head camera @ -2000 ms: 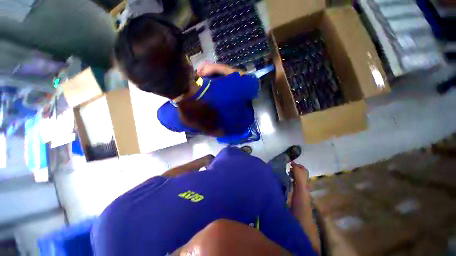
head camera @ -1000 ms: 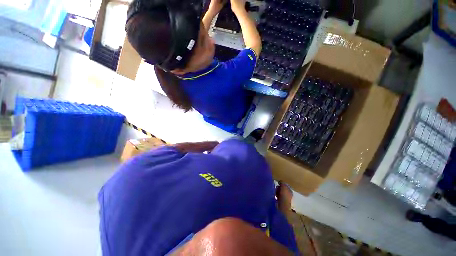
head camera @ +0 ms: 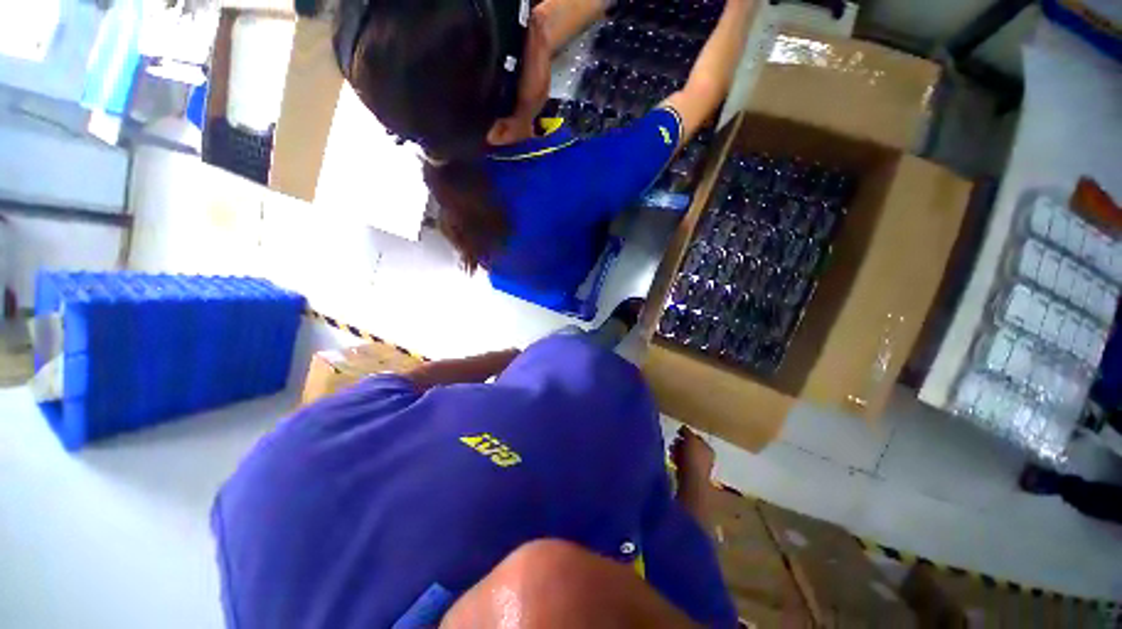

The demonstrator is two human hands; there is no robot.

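Observation:
An open carton stands at the right in front of me, flaps spread. Black moulded parts lie in rows inside it. My left forearm shows at the edge of my purple shirt, but the left hand is hidden behind my body. My right hand shows only as a small, blurred patch of skin beside the shirt; its fingers and anything in it cannot be made out. Neither hand is seen touching the carton.
A person in a blue shirt sits ahead, arms over rows of black parts. Blue bins stand left. Another carton is upper left. Clear trays lie on the right bench. Flat cartons lie lower right, by yellow-black tape.
The view has swung, bringing the blue bins in at the left and the clear trays more fully in at the right. The seated person's arms now reach farther right and apart.

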